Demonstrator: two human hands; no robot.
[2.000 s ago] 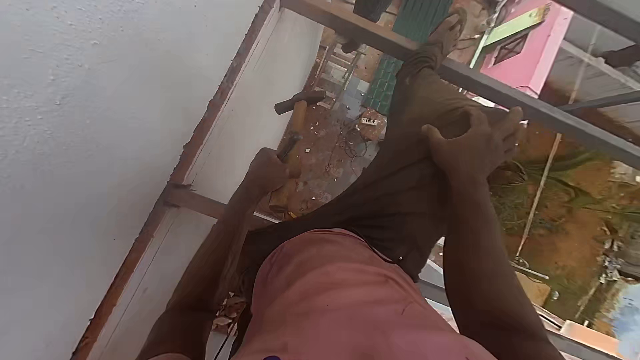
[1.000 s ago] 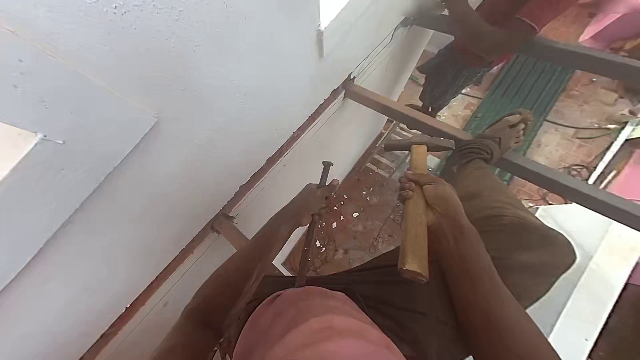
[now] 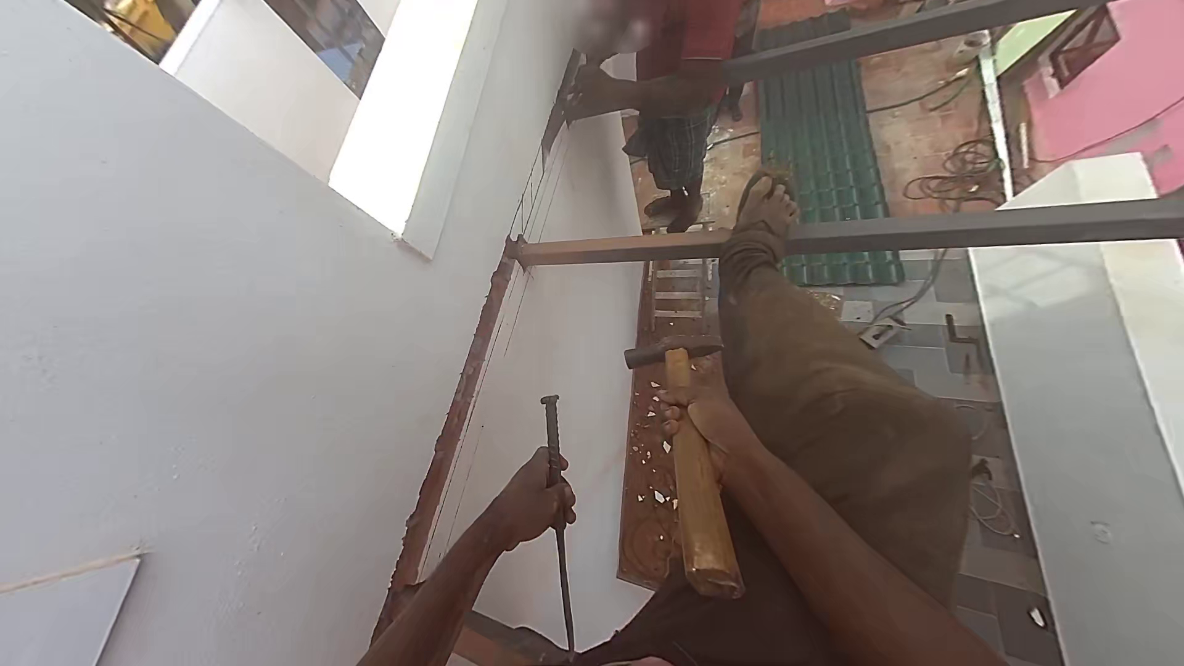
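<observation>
My left hand (image 3: 538,499) is closed round a long steel chisel (image 3: 553,430), held upright with its mushroomed head at the top and its lower end near my lap. To the right of it, my right hand (image 3: 705,416) grips the wooden handle of a hammer (image 3: 696,481) just below the steel head. Neither tool touches the wall. Left of both hands, a rough cut groove (image 3: 460,407) exposes reddish masonry along the white wall (image 3: 277,370). Thin lines are marked on the wall beside and beyond the groove.
My foot rests on a metal beam (image 3: 851,233) that meets the wall; another beam (image 3: 888,39) crosses farther off. A co-worker (image 3: 684,83) reaches to the wall at the top. Far below lie a ladder (image 3: 678,289), green roofing sheet (image 3: 819,148), cables (image 3: 962,176) and debris.
Two seconds ago my left hand held the hammer and my right hand lay open on my leg. Now the hammer is in my right hand and the chisel in my left. The view has swung round.
</observation>
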